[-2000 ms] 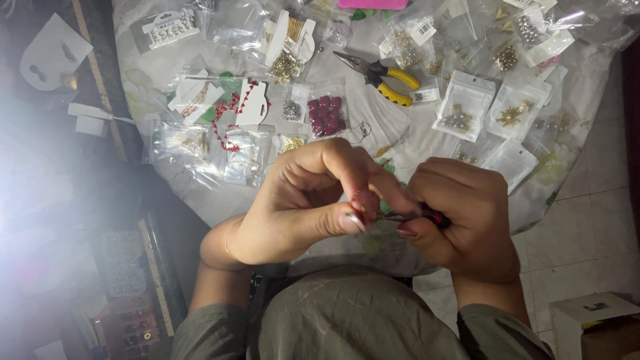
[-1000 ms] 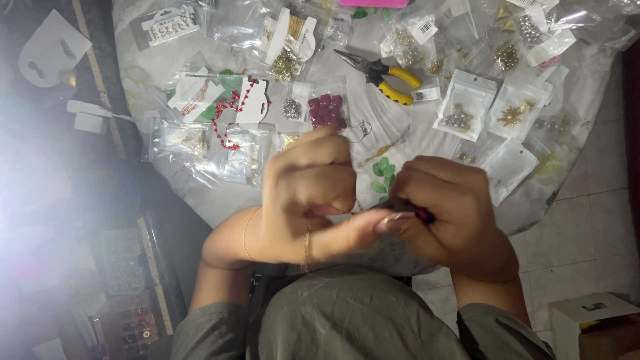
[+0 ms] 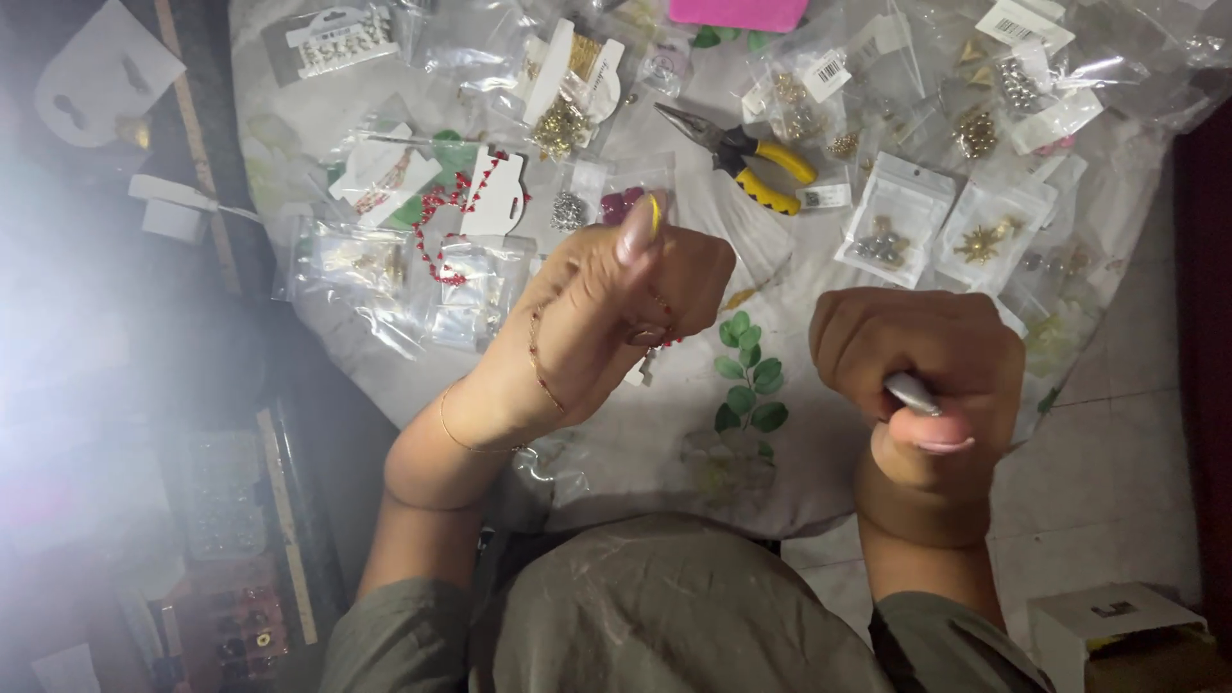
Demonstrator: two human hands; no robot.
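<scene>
My left hand [image 3: 626, 298] is closed at the middle, its thumb raised, with a thin gold-coloured chain with small red beads [image 3: 535, 346] looped over the palm side and heel of the hand. Part of the chain is hidden by the curled fingers. A fine bracelet [image 3: 448, 423] circles that wrist. To the right and apart, my right hand [image 3: 919, 375] is curled with its thumb toward me; a small silvery tip [image 3: 911, 393] shows between thumb and fingers, apparently of a hand tool mostly hidden in the fist. Yellow-and-black handled pliers [image 3: 756, 168] lie beyond both hands.
On the white leaf-patterned cloth [image 3: 597, 472] lie a bag of dark red beads [image 3: 621, 204], a red beaded chain [image 3: 438, 207], a bag of gold-coloured star pieces [image 3: 982, 241] and several other clear bags. A pink object [image 3: 739, 12] lies at the far edge. A box [image 3: 1107, 616] stands lower right.
My hands were together in front of me and are now apart, the left a little farther left. The thin beaded chain now shows looped over my left hand.
</scene>
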